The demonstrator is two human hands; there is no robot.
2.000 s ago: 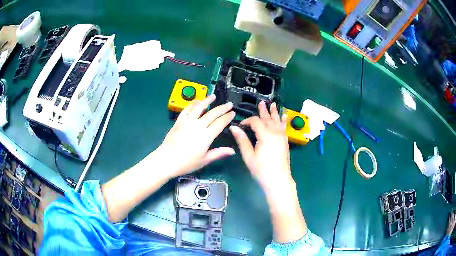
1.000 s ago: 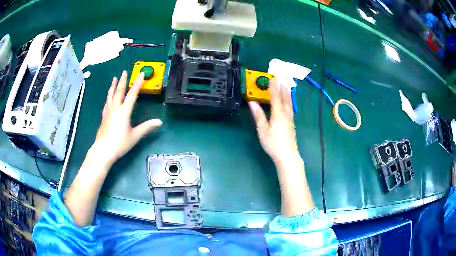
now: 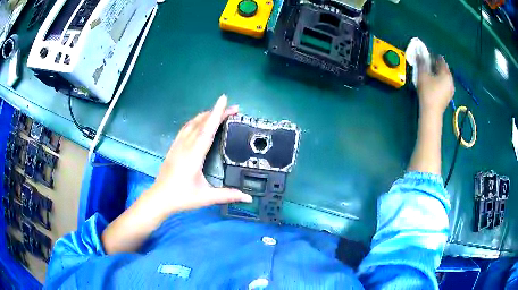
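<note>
A trail camera housing (image 3: 260,148) lies near the bench's front edge, its upper half with the hexagonal lens opening away from me and its open-windowed half towards me. My left hand (image 3: 196,164) is at its left side, fingers along the upper left edge and thumb over the windowed half. My right hand (image 3: 434,82) is far right, beyond the right start button, with its fingers on a crumpled white cloth (image 3: 419,56). Another housing part (image 3: 321,39) sits in the black press fixture (image 3: 284,42).
Yellow boxes with green buttons stand left (image 3: 246,17) and right (image 3: 388,61) of the fixture. The white tape dispenser (image 3: 94,51) is upper left. A parts bin (image 3: 62,170) is lower left. A tape ring (image 3: 465,127) and small housings (image 3: 491,198) lie right.
My left hand has moved from near the left button to the housing at the bench edge. My right hand has gone from the right button to the white cloth. The view has shifted downward.
</note>
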